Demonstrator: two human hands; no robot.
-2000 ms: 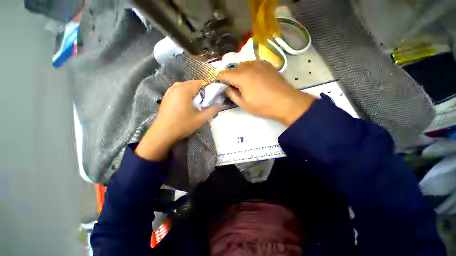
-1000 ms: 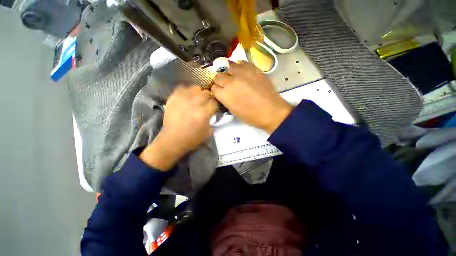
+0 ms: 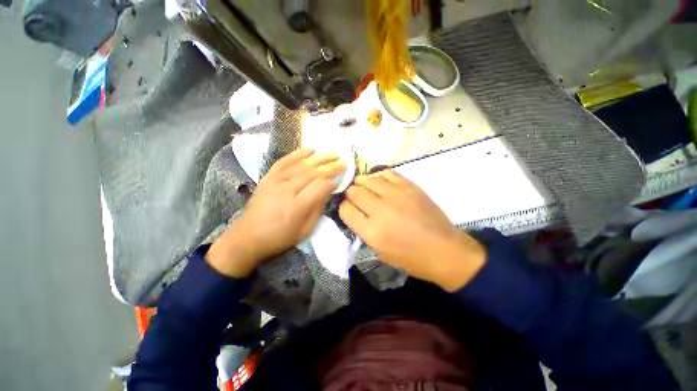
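The grey garment piece (image 3: 164, 145) lies over the left of the machine table and runs under my left hand. My left hand (image 3: 286, 202) holds its edge and a white fabric part (image 3: 334, 246) in front of the needle area. My right hand (image 3: 401, 221) pinches the same cloth, its fingertips close to my left ones. White cloth shows between the fingertips and hangs below them. The presser foot (image 3: 312, 107) is at the lamp glow beyond my hands. The exact grip points are hidden by the fingers.
The sewing machine head (image 3: 267, 38) stands at top centre, with yellow threads (image 3: 391, 46) hanging. Scissors (image 3: 424, 88) lie right of the needle. A loose grey panel (image 3: 554, 130), a yellow packet (image 3: 623, 92) and a dark flat object (image 3: 649, 122) lie right. A ruler strip (image 3: 512, 218) runs along the front.
Both hands have moved back from the needle toward my body, bringing the cloth edge along. The bright needle area is now uncovered, and more white cloth shows below the hands.
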